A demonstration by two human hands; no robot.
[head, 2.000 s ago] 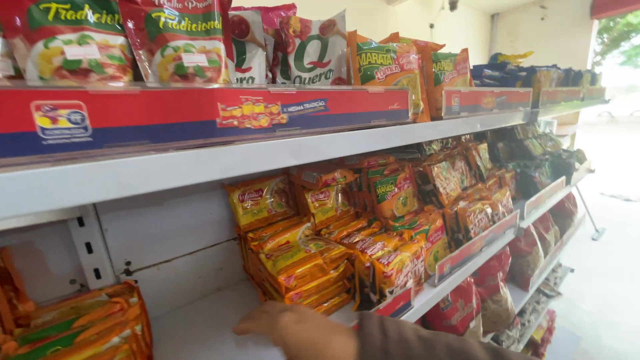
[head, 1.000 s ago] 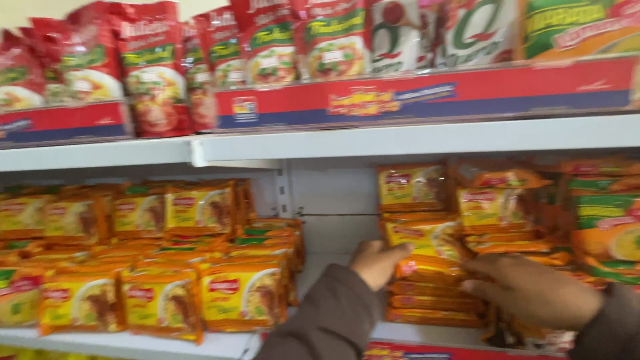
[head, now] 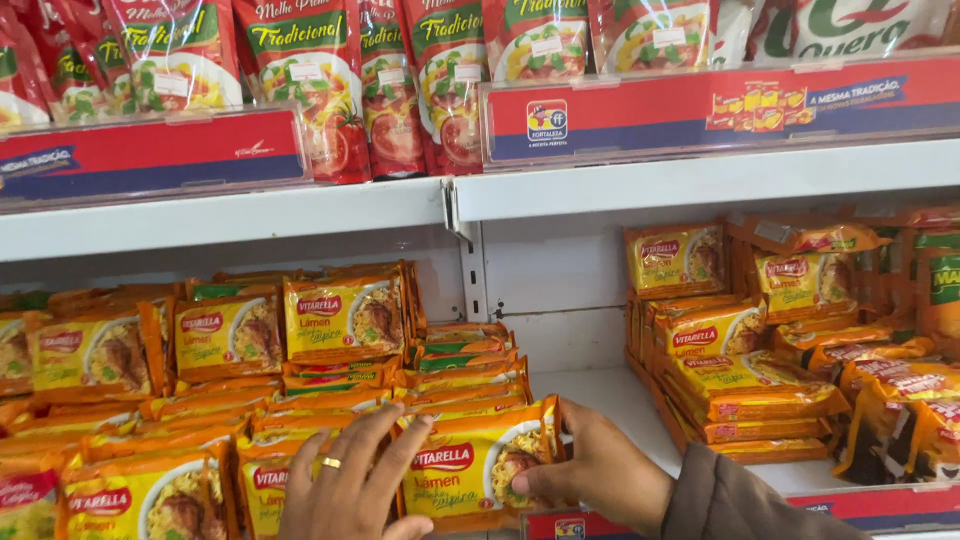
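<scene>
My right hand (head: 600, 469) grips the right end of a yellow and orange Vitarella instant noodle packet (head: 457, 469) at the front of the left stack, its thumb on the printed face. My left hand (head: 356, 480), a ring on one finger, is spread with fingertips at the packet's upper left edge; whether it holds anything cannot be told. More noodle packets (head: 150, 499) stand upright beside and behind it. To the right lies a pile of flat noodle packets (head: 750, 382) with others standing behind.
Above the hands runs a white metal shelf edge (head: 675, 176) with a plastic-fronted label strip (head: 637, 120) and red sauce pouches (head: 300, 90). A shelf upright (head: 472, 277) stands behind the packets. Bare shelf board (head: 637, 405) shows between the two groups. Orange packets (head: 900, 397) lean at the far right.
Both hands were at the right pile one second ago and are now at the front of the left stack. Two seconds ago only one hand showed, near the bare shelf. The view has turned left.
</scene>
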